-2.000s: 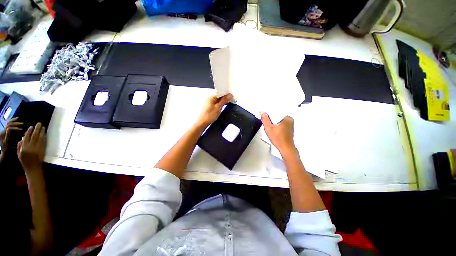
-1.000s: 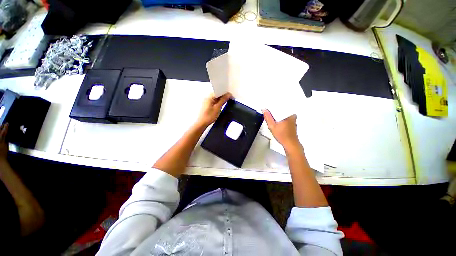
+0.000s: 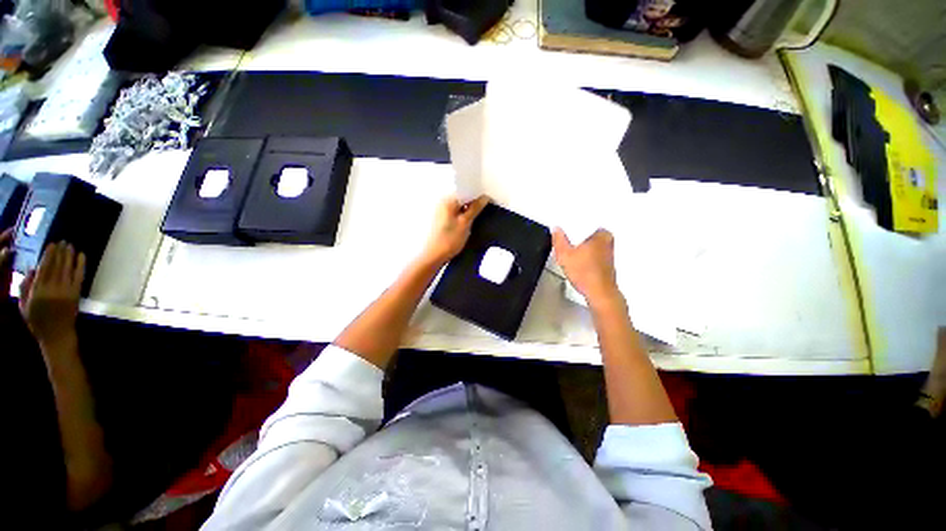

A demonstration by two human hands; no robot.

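A black box [image 3: 472, 285] lies tilted on the table in front of me, its open face up, with a white gadget [image 3: 497, 264] in its recess. A large card piece, white side up [image 3: 550, 140], spreads from the box's upper edge toward the black strip. My left hand [image 3: 453, 230] pinches the card's lower left edge at the box's upper left corner. My right hand [image 3: 587, 264] has its thumb at the box's upper right corner and its fingers curled at the card's lower edge. Where card and box meet is partly hidden by glare.
Two black boxes with white gadgets [image 3: 259, 213] stand side by side at left, near tangled white cables [image 3: 150, 119]. A neighbour's hand [image 3: 54, 288] touches another black box at far left. Yellow-and-black sleeves [image 3: 900, 171] lie at right. A book [image 3: 607, 39] and metal kettle [image 3: 762, 26] stand at the back.
The box in front of me has turned slightly, its sides now a little straighter. My hands keep nearly the same hold. The neighbour's hand at left is back on a box. The view has shifted slightly.
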